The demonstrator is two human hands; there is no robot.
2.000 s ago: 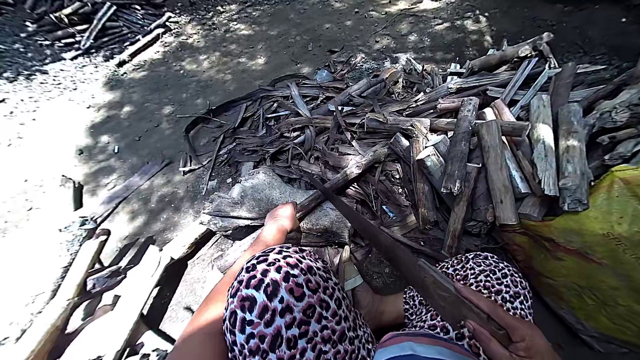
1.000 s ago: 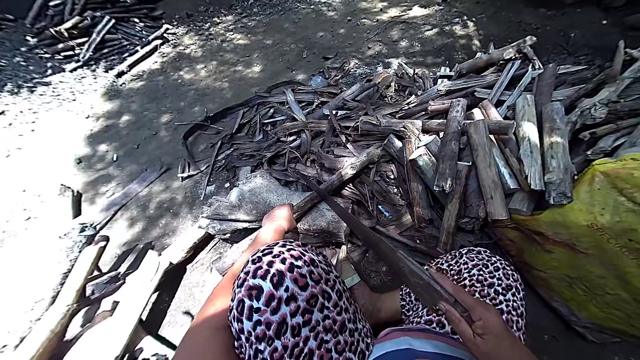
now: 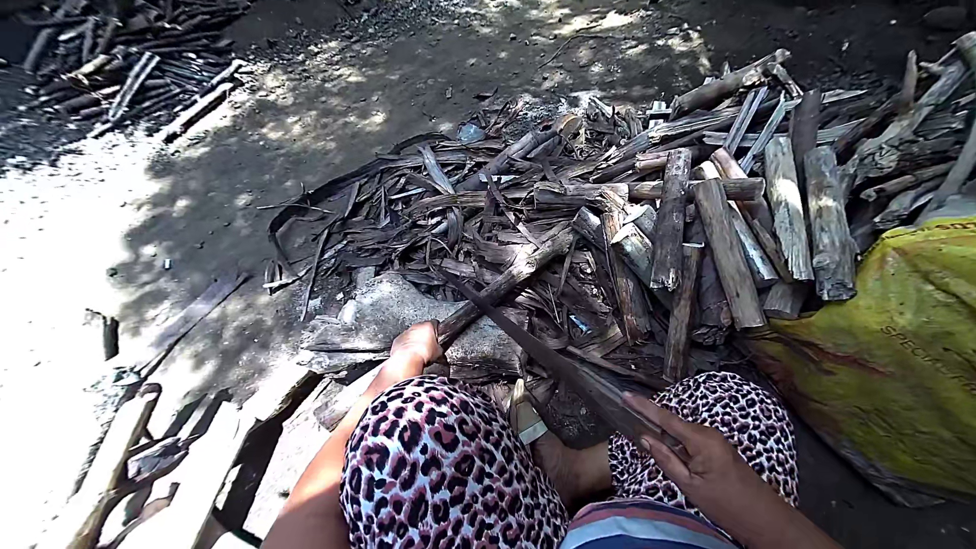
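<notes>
My left hand [image 3: 418, 343] is closed around the near end of a wooden stick [image 3: 507, 282], which slants up and away to the right over a pale chopping block [image 3: 404, 309]. My right hand [image 3: 679, 446] grips the near end of a long dark machete-like blade [image 3: 557, 358]; its handle is mostly hidden by the fingers. The blade points up and to the left, and its far part crosses or passes close to the stick; whether they touch I cannot tell. Bark strips and wood scraps [image 3: 457, 206] lie just beyond the block.
Cut wood pieces [image 3: 728, 252] are heaped at the right, beside a yellow-green sack [image 3: 900, 351] bearing writing. Long pieces of wood [image 3: 114, 465] lie at the lower left. Another pile of sticks [image 3: 114, 69] is at the upper left. My knees in patterned cloth [image 3: 450, 465] are close below my hands.
My right hand has moved slightly left with the blade over the two seconds. My left hand keeps its hold on the stick.
</notes>
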